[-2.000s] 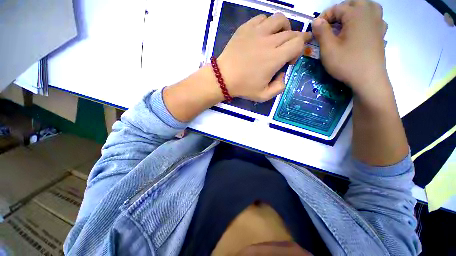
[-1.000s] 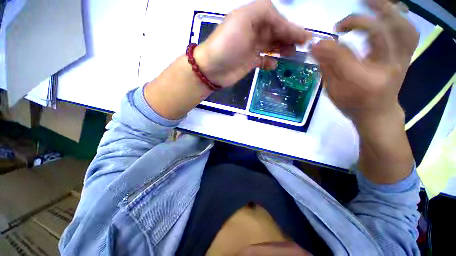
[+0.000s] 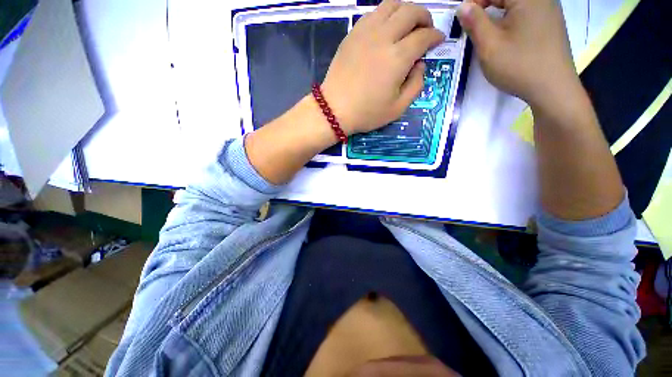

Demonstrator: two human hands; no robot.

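Note:
A white calculator housing (image 3: pixel 243 81) lies open on a flat black positioning mat (image 3: pixel 435 172) on the bench. Its left half holds a plain dark panel (image 3: pixel 284 70), its right half a green circuit board (image 3: pixel 398 140). My left hand (image 3: pixel 379 70) lies over the middle bar and the board's upper left, fingertips at the display area above the board. My right hand (image 3: pixel 508 44) is at the housing's upper right corner, thumb and forefinger close together. Whether a small piece is between those fingertips cannot be told. My left fingers hide part of the board.
Black adhesive strips (image 3: pixel 634 66) with pale yellow liner edges (image 3: pixel 648 121) lie at the right. Grey board sheets (image 3: pixel 51 96) stand at the far left. Brown cardboard (image 3: pixel 96 294) is below left. The white bench's front edge (image 3: pixel 471 221) runs before my body.
My hands were apart and raised over the housing; both are now down at its upper right. The housing appears further left in view, and an orange spot by the display is no longer visible.

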